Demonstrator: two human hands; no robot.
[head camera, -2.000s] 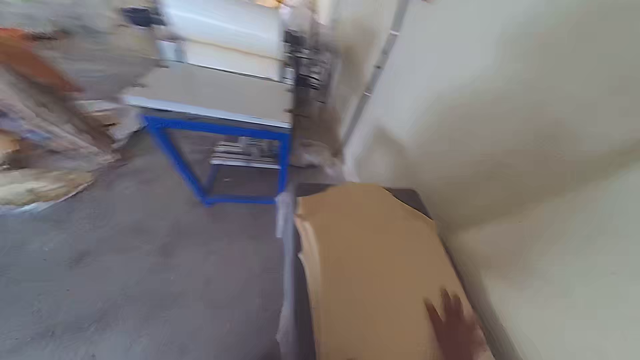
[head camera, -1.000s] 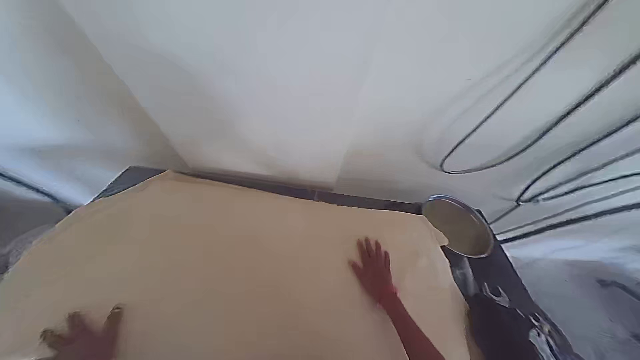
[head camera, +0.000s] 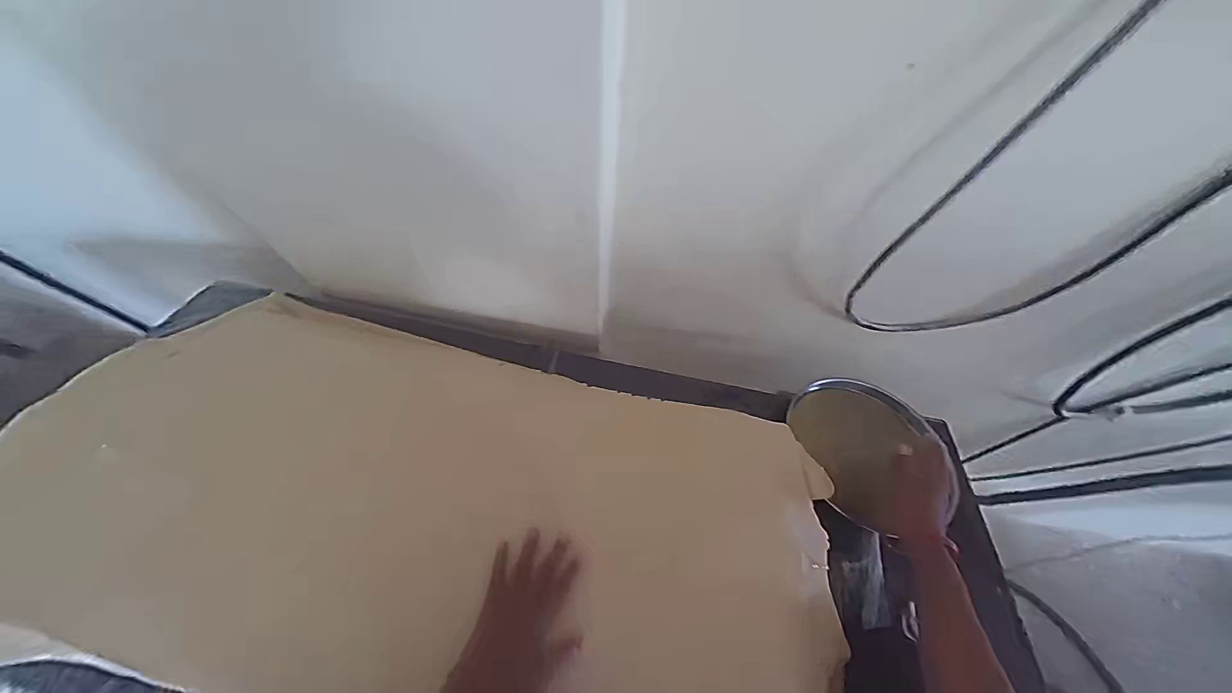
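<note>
A large tan sheet with uneven edges, its material unclear, (head camera: 385, 481) covers most of a dark table (head camera: 674, 378). Near the middle of the sheet, my left hand (head camera: 529, 597) rests with fingers spread, holding nothing. My right hand (head camera: 924, 486) reaches into a round metal-rimmed bowl (head camera: 852, 452) at the table's back right corner. The fingers of that hand are blurred against the bowl's yellowish inside, and whether they grip anything cannot be told. One corner of the sheet touches or overlaps the bowl's left edge.
Behind the table stands a pale wall (head camera: 462, 192). Dark cables (head camera: 962, 322) loop along it at the right. Small blurred items (head camera: 910, 621) lie on the dark tabletop beside my right forearm. Another cable (head camera: 1068, 635) hangs past the table's right edge.
My right hand has moved from the sheet to the bowl. My left hand, at the sheet's lower left one second ago, is now near its middle. The view has turned from the blue-framed table.
</note>
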